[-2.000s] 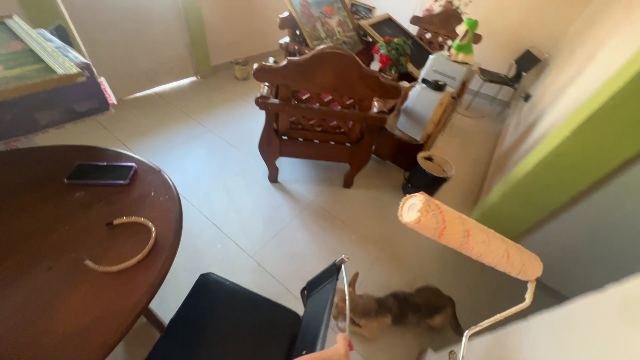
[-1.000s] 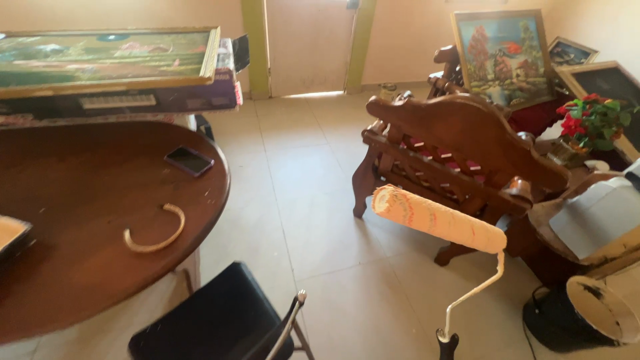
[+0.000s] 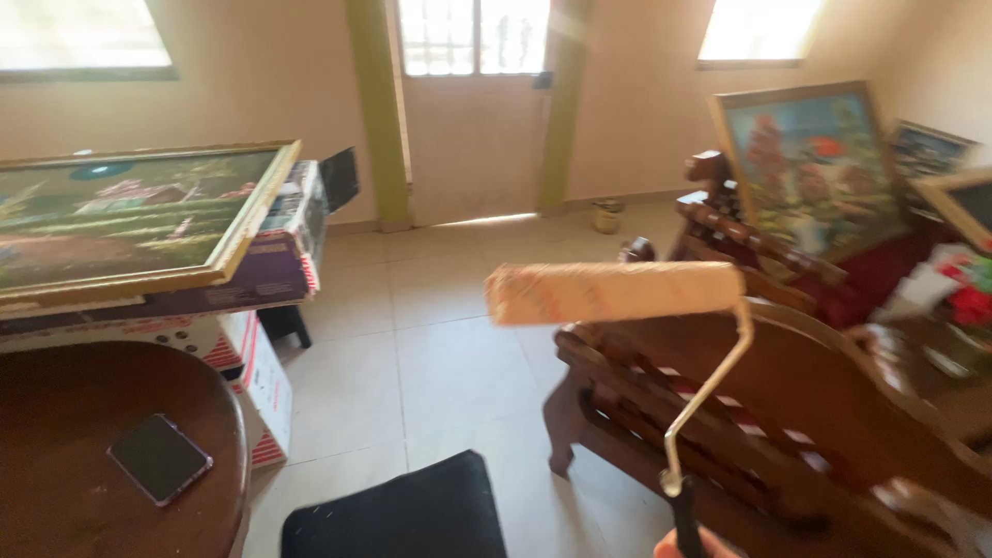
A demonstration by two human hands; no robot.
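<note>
A paint roller [image 3: 616, 293] with a peach-orange stained sleeve is raised in the middle of the view, its sleeve lying nearly level. Its bent wire frame runs down to a black handle at the bottom edge. My right hand [image 3: 694, 545] is shut on that handle; only part of the fingers shows. My left hand is out of the picture. Below and left of the roller is a black chair seat [image 3: 395, 511]. Behind the roller stands a carved wooden chair or bench [image 3: 721, 403].
A round wooden table [image 3: 93, 387] at the left holds a phone [image 3: 160, 459]. Beyond it, a framed landscape painting [image 3: 132, 217] lies on stacked boxes [image 3: 260, 387]. A door [image 3: 477, 147] and a small can [image 3: 607, 215] are ahead. Another framed painting [image 3: 814, 167] leans at the right.
The view has swung left and up to the door and windows. The roller sleeve has gone from slanted to nearly level. A hand seen at the black chair earlier is out of view.
</note>
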